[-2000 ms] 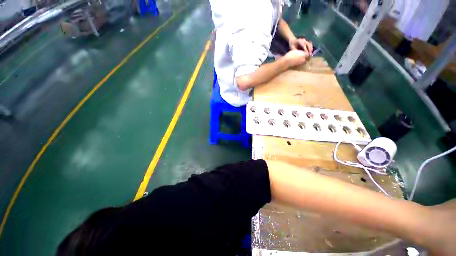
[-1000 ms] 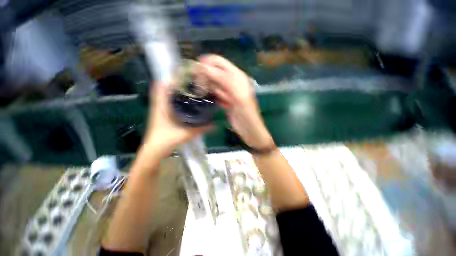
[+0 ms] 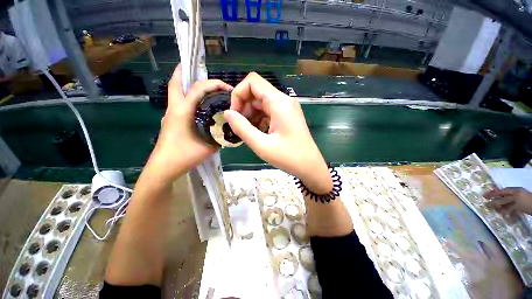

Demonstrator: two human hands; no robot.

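My left hand (image 3: 181, 125) holds a glossy black cylindrical housing (image 3: 205, 117) with its end face turned toward my right hand. A long white release liner strip (image 3: 191, 49) also stands upright in my left hand and hangs down below it. A cream adhesive gasket (image 3: 220, 129) lies on the housing's end face. The fingertips of my right hand (image 3: 265, 120) pinch at the gasket's edge and partly hide it. Adhesive sheets (image 3: 280, 233) with tan bands and round outlines lie on the bench below my hands.
A perforated holder strip (image 3: 51, 233) and a small white fan (image 3: 109, 195) with its cable are at the left. The green conveyor belt (image 3: 373, 131) runs behind, with black housings (image 3: 71, 146) on it. Another person's hand (image 3: 513, 201) touches a sheet (image 3: 484, 198) at the right.
The view has swung from the neighbour's side of the bench to the front. Since the blurred frame, my right fingertips have moved onto the end face, where the gasket now shows clearly.
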